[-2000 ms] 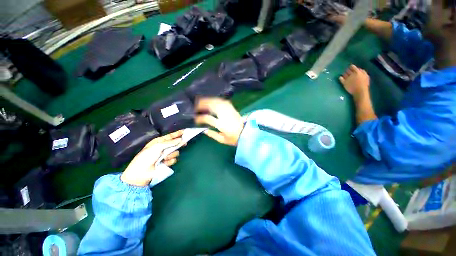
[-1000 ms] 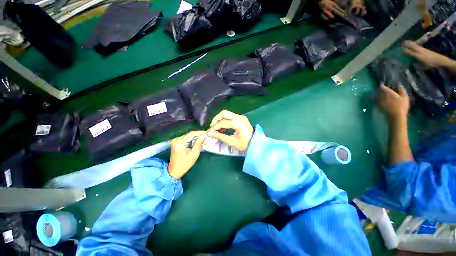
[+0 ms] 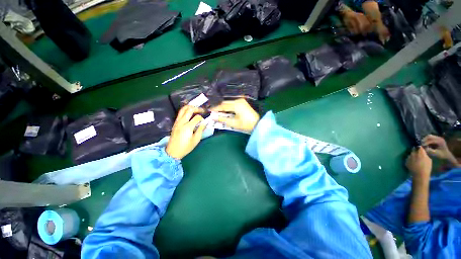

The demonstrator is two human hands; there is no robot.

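My left hand (image 3: 185,132) and my right hand (image 3: 235,115) meet over the near edge of the belt, both pinching the label strip (image 3: 323,146). The strip runs right from my hands to the label roll (image 3: 346,162). The pale-blue backing paper (image 3: 108,165) trails left from my left hand. A black bagged parcel (image 3: 188,95) just beyond my fingers has a white label (image 3: 197,100) on it, slightly tilted. Whether my fingertips hold a loose label is too small to tell. Labelled bagged parcels (image 3: 96,144) lie to the left.
Unlabelled parcels (image 3: 279,76) continue right along the conveyor belt (image 3: 146,91). Flat black bags (image 3: 140,25) and bunched parcels (image 3: 206,30) lie on the far ledge. Metal posts (image 3: 379,76) stand right and left. A pale-blue roll (image 3: 58,225) stands lower left. A co-worker's hands (image 3: 422,159) are at right.
The parcel beyond my hands now bears a white label; it had none before. The backing paper, trailing left since one second ago, remains. The co-worker's hands at right have moved nearer the wearer's side.
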